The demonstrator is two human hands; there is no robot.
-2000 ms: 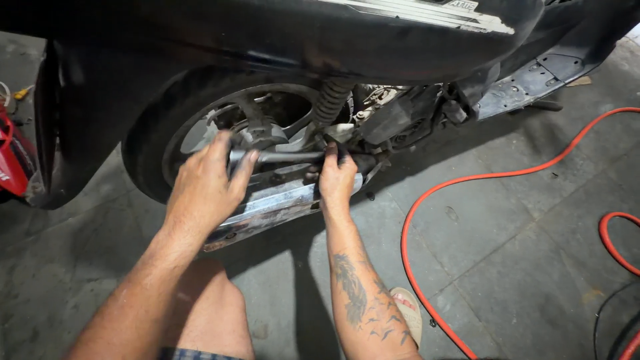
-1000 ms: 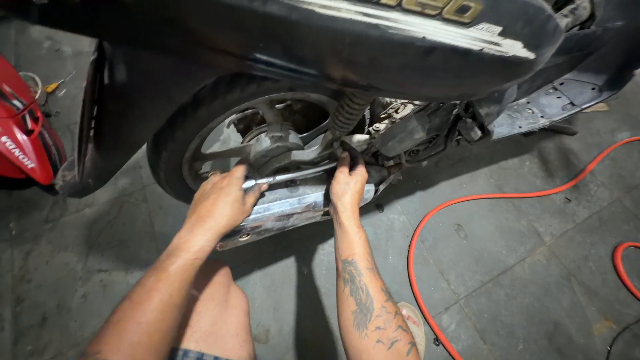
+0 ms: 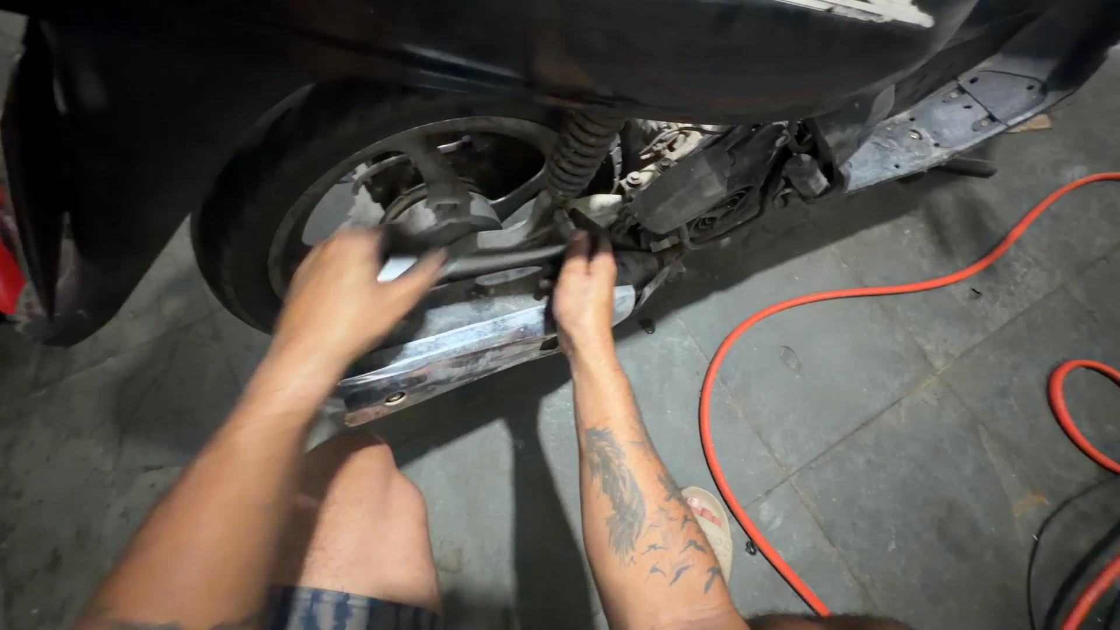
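My left hand [image 3: 350, 289], blurred, is around the near end of a long metal tool handle [image 3: 503, 260], whose exact kind I cannot tell. At the handle's other end, my right hand [image 3: 584, 289] grips it just below the coil spring of the rear shock absorber [image 3: 584, 153]. The tool's working end is hidden by my right fingers. Both hands are over the exhaust muffler's metal heat shield [image 3: 472, 337], beside the scooter's rear wheel [image 3: 262, 210]. Dark body panels [image 3: 700, 61] hang above.
An orange hose [image 3: 726, 350] curves over the grey tiled floor [image 3: 840, 394] at the right, with a dark cable [image 3: 1037, 542] near it. The engine [image 3: 691, 188] and metal footboard frame [image 3: 936, 131] lie to the upper right. A red part [image 3: 9, 262] shows at the left edge.
My left hand has shifted relative to the wheel and stands higher over the heat shield than one second ago, with the tool handle. My right hand stays below the spring.
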